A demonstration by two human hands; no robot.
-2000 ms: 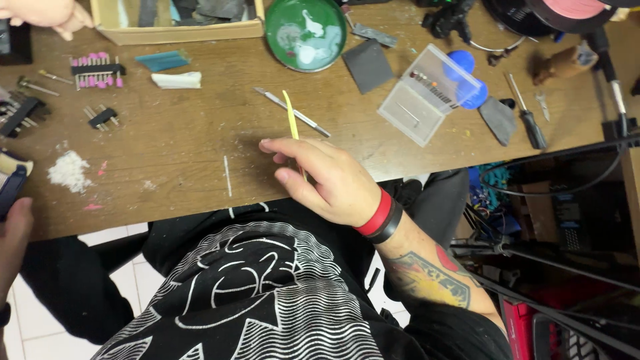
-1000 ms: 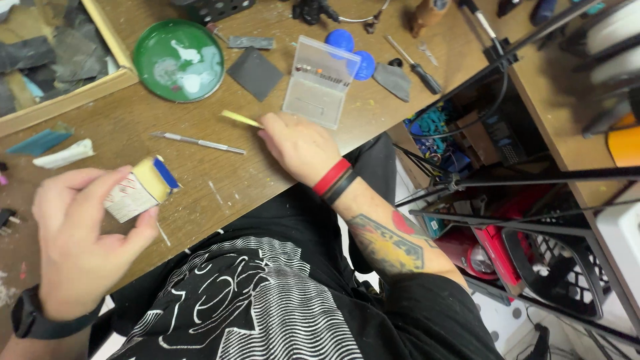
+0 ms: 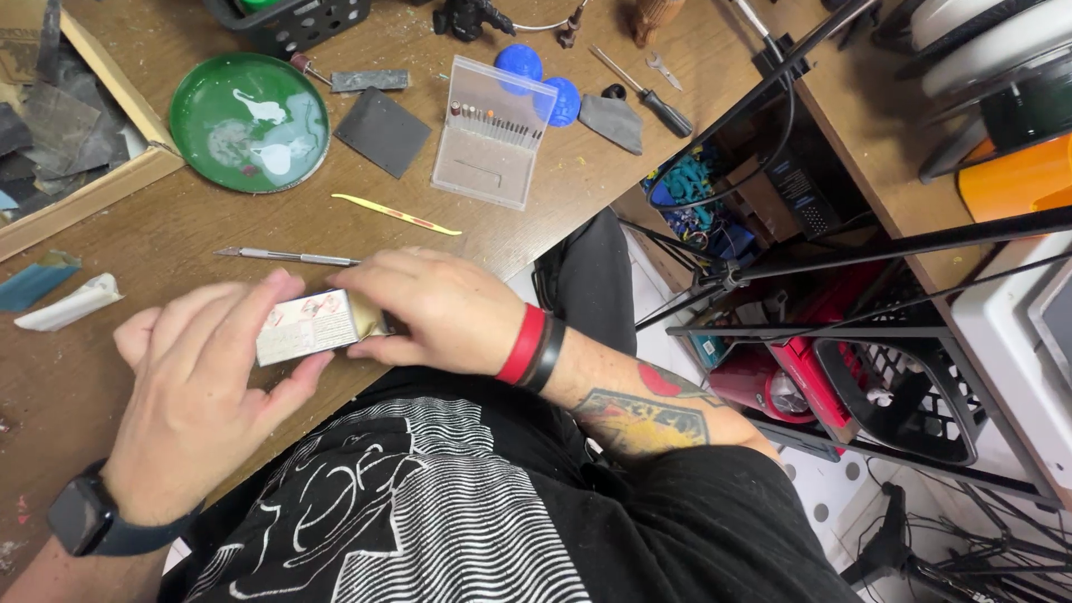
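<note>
My left hand [image 3: 205,385] grips a small labelled container [image 3: 306,327] with hazard symbols and print on its side. At its yellowish right end are the fingers of my right hand [image 3: 427,310], thumb below and fingers above; they partly hide that end. Just behind my hands a metal craft knife [image 3: 289,256] lies on the wooden bench. Farther back rests a yellow double-ended modelling tool [image 3: 394,213]. A green round lid [image 3: 249,126] with white smears lies behind it, beside a dark sanding sheet [image 3: 383,132] and an open clear plastic case [image 3: 494,134] of small rotary bits.
At the left stands a wooden tray [image 3: 126,188] of sandpaper pieces, with blue [image 3: 38,280] and white strips [image 3: 71,303] in front. A screwdriver [image 3: 662,109], blue round pieces [image 3: 563,100] and a grey scrap [image 3: 611,124] lie back right. A black metal frame [image 3: 837,251] runs along the right.
The yellow modelling tool has left my right hand and lies on the bench. My right hand has come to the container in my left hand. The view has shifted right since two seconds ago.
</note>
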